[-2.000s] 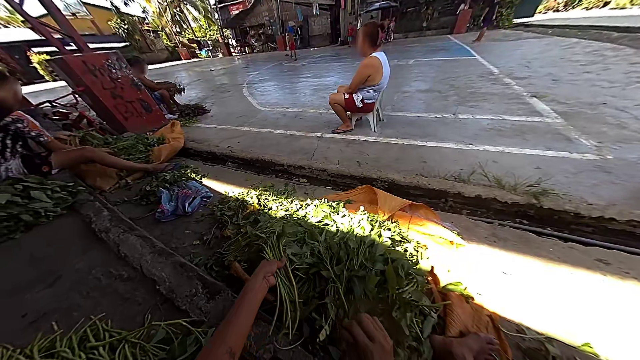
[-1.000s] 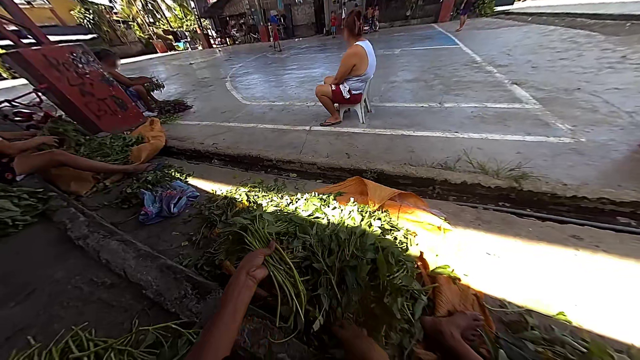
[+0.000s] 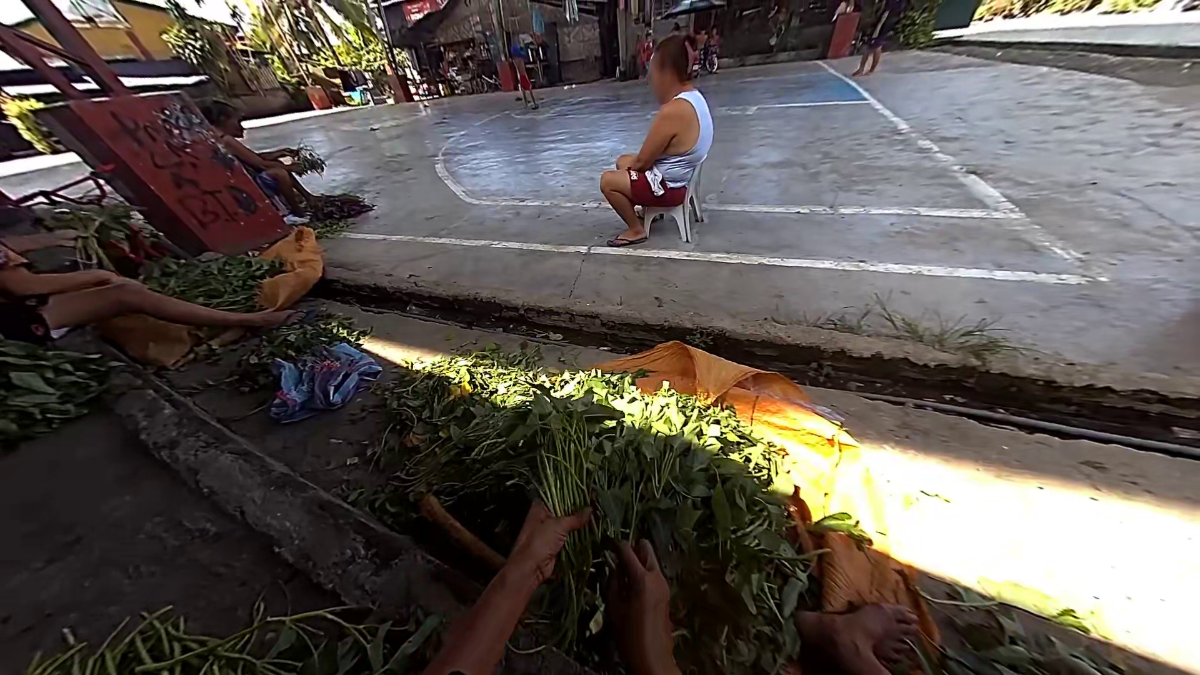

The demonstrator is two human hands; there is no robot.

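Observation:
My left hand [image 3: 548, 539] is closed around a bunch of leafy green stems [image 3: 565, 473], held upright over the heap. Just to its right, my right hand [image 3: 639, 586] is at the lower stems of the greens; its fingertips are partly hidden among leaves, so its hold is unclear. A large pile of leafy greens [image 3: 694, 469] spreads around both hands, its far part in sunlight. An orange woven sack [image 3: 689, 367] lies under and behind the pile.
A bare foot [image 3: 867, 637] rests right of the pile. Left are a blue plastic bag [image 3: 328, 380], a concrete curb [image 3: 253, 497] and a person's leg [image 3: 141, 305]. A drainage gutter [image 3: 525, 328] runs behind; beyond it a person sits on a white plastic chair [image 3: 692, 211].
The bunch in my left hand now stands upright, where its stems hung downward before. My right hand has come up beside the left from the lower edge of the view.

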